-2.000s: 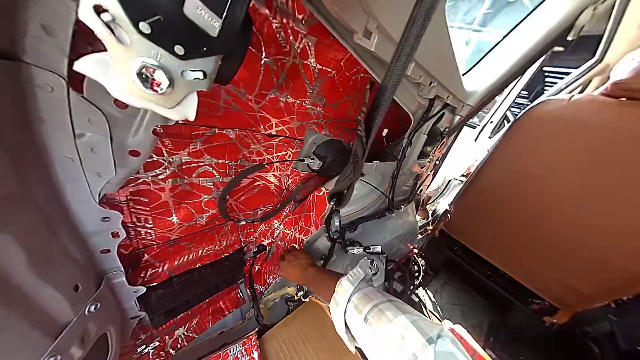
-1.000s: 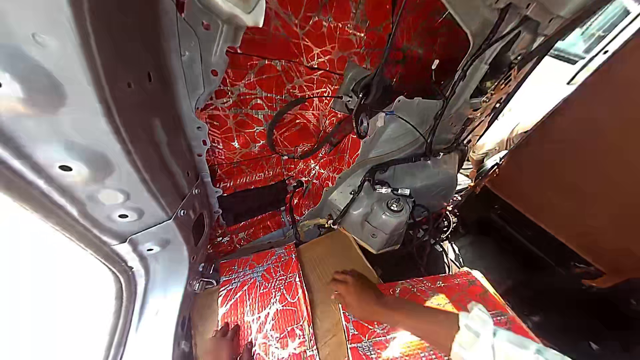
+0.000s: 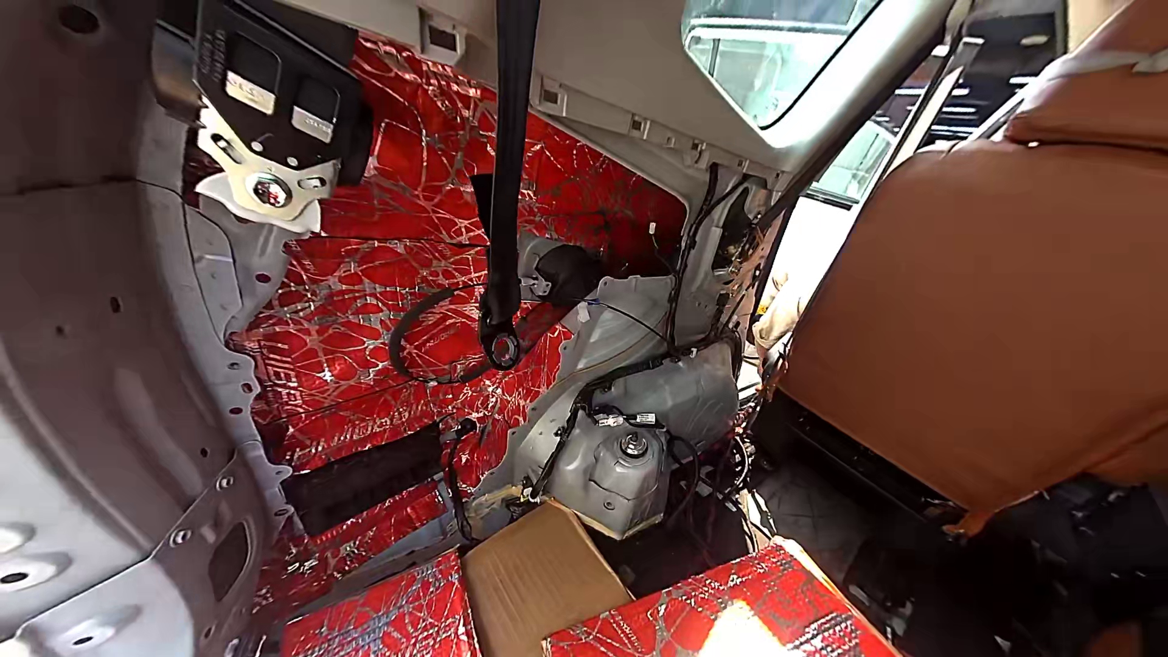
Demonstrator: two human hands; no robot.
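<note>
Neither of my hands is in view. Red patterned sound-deadening sheet (image 3: 401, 182) covers the inner side panel of a vehicle. A black seat belt (image 3: 507, 164) hangs down in front of it, its metal anchor ring (image 3: 503, 349) at the lower end. Behind the belt, a curved black strap or hose (image 3: 401, 333) loops across the sheet. At the bottom, a brown cardboard piece (image 3: 538, 575) lies between a red patterned box or sheet (image 3: 388, 611) on the left and another red patterned box or sheet (image 3: 730, 611) on the right.
A brown seat back (image 3: 967, 338) stands at right. Bare grey wheel-arch metal (image 3: 611, 479) with wiring rises past the cardboard. A black and metal bracket assembly (image 3: 274, 119) is at upper left, beside the grey body frame (image 3: 100, 365). A window (image 3: 776, 55) is at upper right.
Both hands, over the cardboard and the red piece one second ago, have left the view. The view has shifted, bringing the seat belt and bracket assembly back in.
</note>
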